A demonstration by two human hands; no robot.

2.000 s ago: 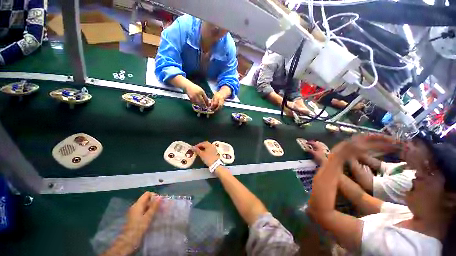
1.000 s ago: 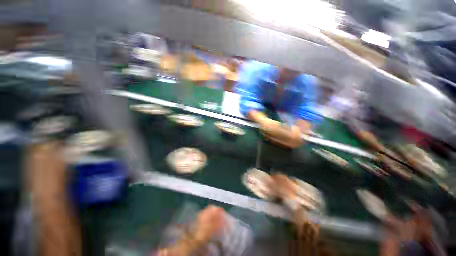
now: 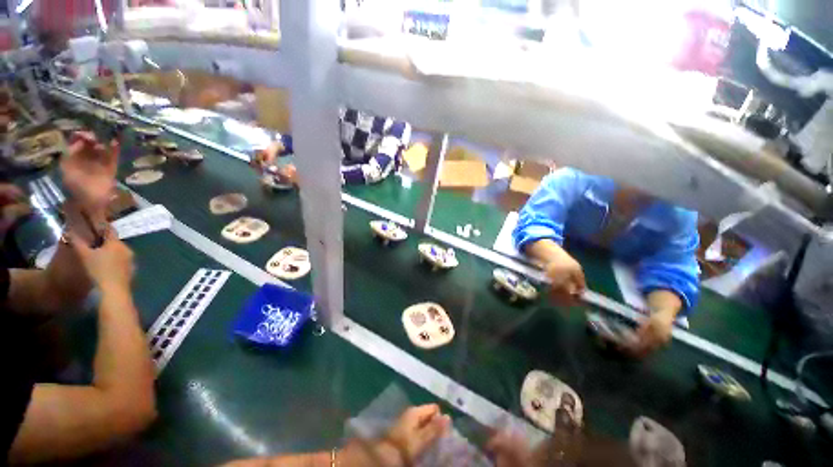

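A cream cover (image 3: 551, 399) with dark round openings lies flat on the dark green belt at the lower right. My right hand (image 3: 539, 445) is blurred and dark at the bottom edge, just below this cover and partly over its lower end. Whether it holds anything cannot be told. My left hand (image 3: 416, 432) is at the bottom centre with its fingers bent, over clear plastic sheets (image 3: 379, 415). Whether it pinches the plastic is unclear. Another cover (image 3: 428, 326) lies on the belt further up and left.
A blue bin (image 3: 272, 316) with white rings stands left of a metal post (image 3: 313, 182). A label sheet (image 3: 187, 315) lies before the left neighbour, whose arms (image 3: 96, 274) are raised. A worker in blue (image 3: 603, 228) handles a housing across the belt. A pale rail (image 3: 411, 372) edges the belt.
The view has swung left, bringing the blue bin, label sheet and left neighbour into sight. My right hand has shifted to the bottom edge of the picture. My left hand remains over the plastic.
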